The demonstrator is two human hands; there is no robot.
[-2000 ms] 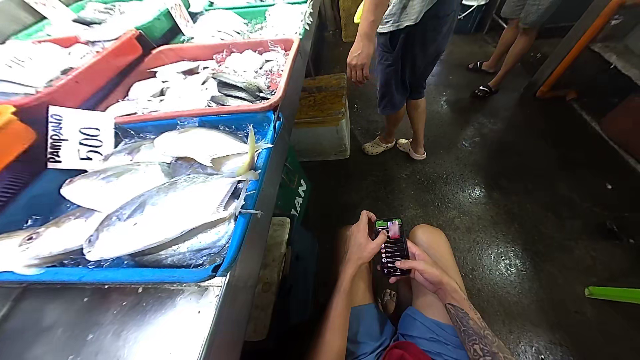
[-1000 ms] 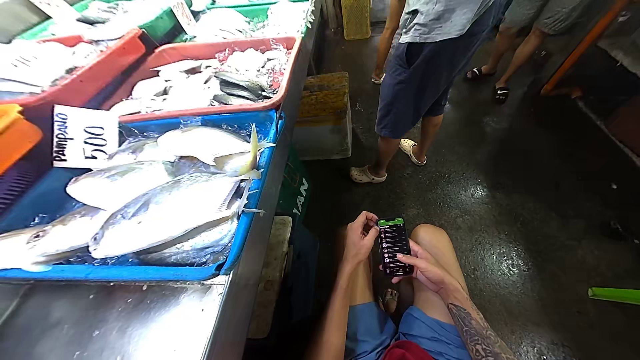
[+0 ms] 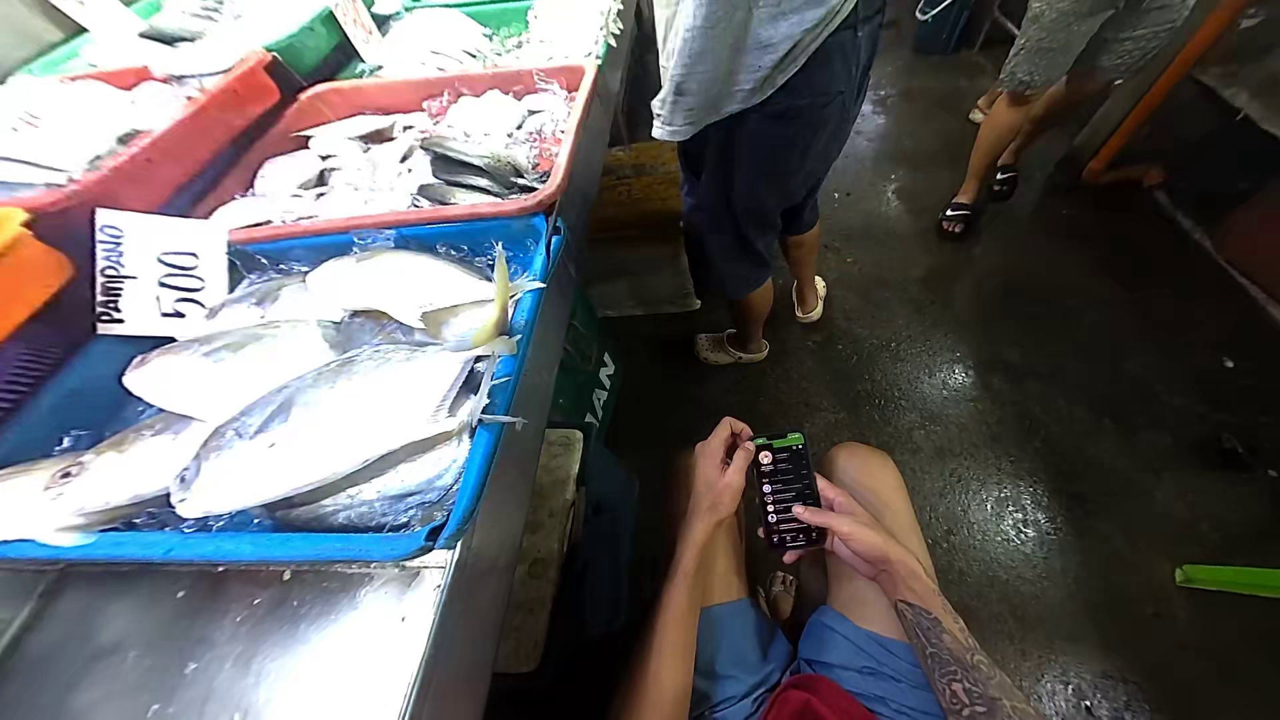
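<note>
A smartphone (image 3: 786,490) with a dark, lit screen and a green bar at its top is held above my lap. My right hand (image 3: 850,525) grips its lower right part, the thumb over the screen and fingers underneath. At the phone's upper left edge is my left hand (image 3: 722,465), its fingers bent and its thumb by the corner; whether it bears any of the phone's weight I cannot tell. My bare knees and blue shorts (image 3: 860,660) lie below the hands.
Left stands a metal counter (image 3: 250,640) with whole fish in a blue tray (image 3: 500,390) and a red tray (image 3: 570,130). A person in dark shorts (image 3: 770,150) stands ahead, another person's sandalled feet (image 3: 975,205) farther right. A green object (image 3: 1228,579) lies on the wet floor.
The person in dark shorts ahead has shifted and now stands closer to the counter. The phone's screen, which showed a coloured picture two seconds ago, shows a list. Both hands stay around the phone.
</note>
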